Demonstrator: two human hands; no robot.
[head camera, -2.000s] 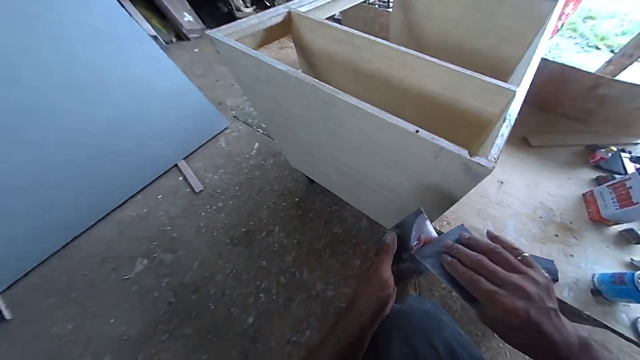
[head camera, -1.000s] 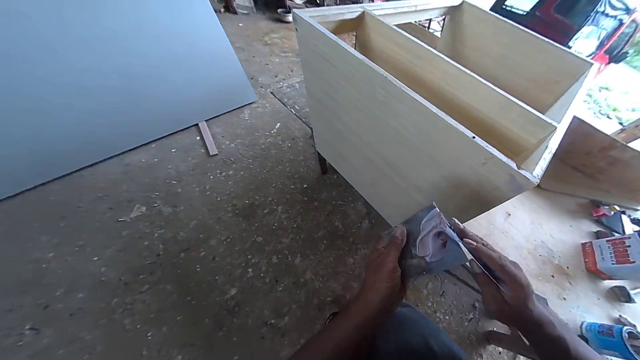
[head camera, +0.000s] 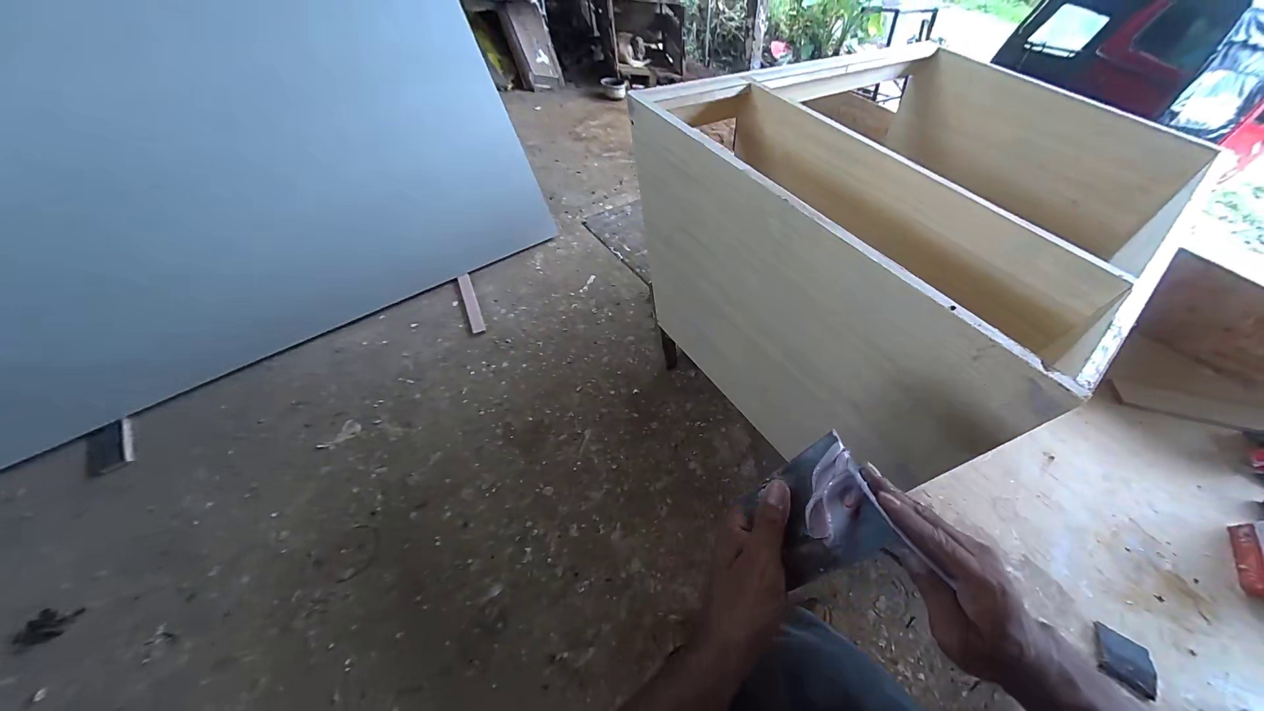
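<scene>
My left hand (head camera: 755, 563) grips a dark flat plate (head camera: 805, 553) by its left side, thumb on top. Pinkish-grey paste (head camera: 832, 499) lies smeared across the plate. My right hand (head camera: 953, 583) holds a thin flat spreader (head camera: 904, 533), its edge against the paste and plate. Both hands are low in the view, just in front of a light plywood cabinet carcass (head camera: 790, 286) with an open top and inner dividers. The cabinet's near corner is just beyond the plate.
A large grey-blue panel (head camera: 247, 178) is at the left, with wood strips (head camera: 471, 303) under its edge. At the right, a pale work surface (head camera: 1066, 513) carries a small dark block (head camera: 1126, 660) and a brown board (head camera: 1200, 326). A red vehicle (head camera: 1136, 49) stands outside.
The right hand has turned from lying flat over the spreader to holding it steeply against the plate. The paste on the plate shows more than two seconds ago. The view has shifted.
</scene>
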